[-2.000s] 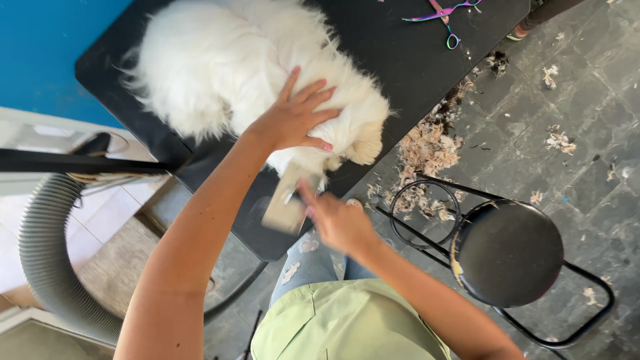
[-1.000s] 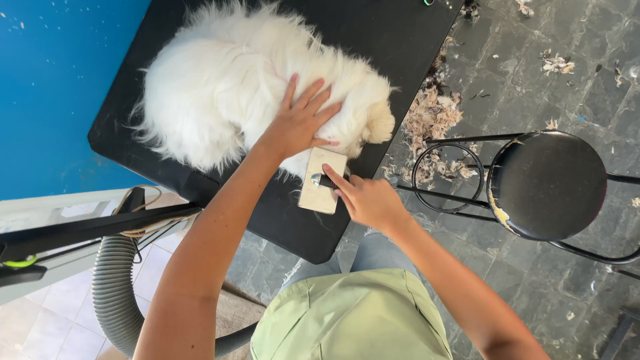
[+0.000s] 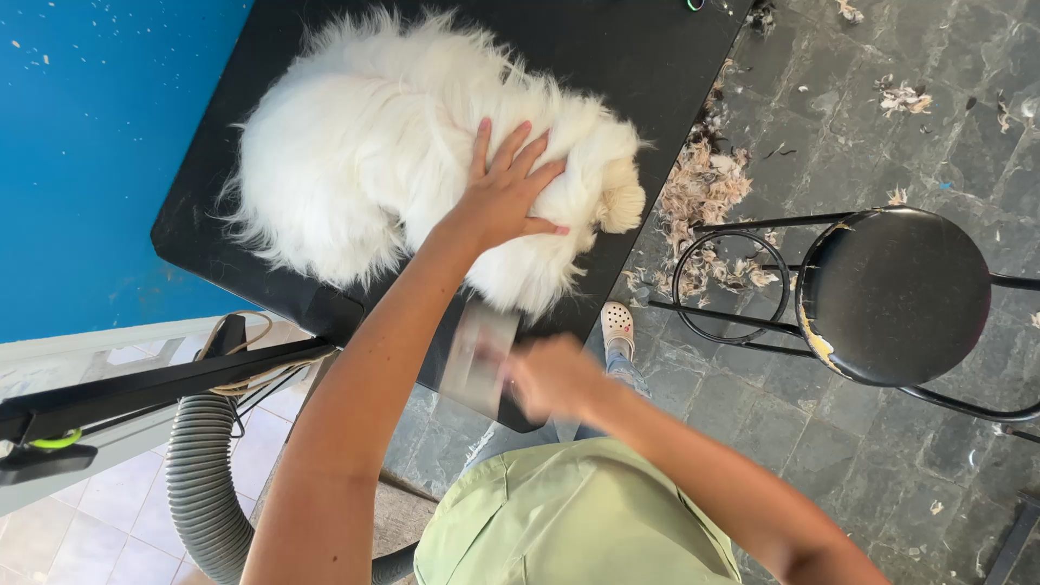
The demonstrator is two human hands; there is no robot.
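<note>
A white long-haired dog (image 3: pixel 349 154) lies on a black grooming table (image 3: pixel 617 49). My left hand (image 3: pixel 510 191) rests spread on the dog's coat near its head, fingers apart. Below the dog's fur, at the near corner of the table, my right hand (image 3: pixel 556 378) is closed on a slicker brush (image 3: pixel 479 357) with a wide pale head. Both the brush and the right hand are blurred. The brush head lies close under the fur of the dog's leg; whether it touches the hair cannot be told.
A round black stool (image 3: pixel 894 296) with torn edging stands at right. Clumps of cut hair (image 3: pixel 705 191) lie on the slate floor beside the table. At left are a grey corrugated hose (image 3: pixel 203 487), a black metal arm (image 3: pixel 162 382) and a blue wall (image 3: pixel 106 162). A green handle loop (image 3: pixel 695 4) shows at the top.
My right hand and the brush have moved down, away from the dog's fur, since one second ago. My left hand stays on the dog. The view has shifted since two seconds ago.
</note>
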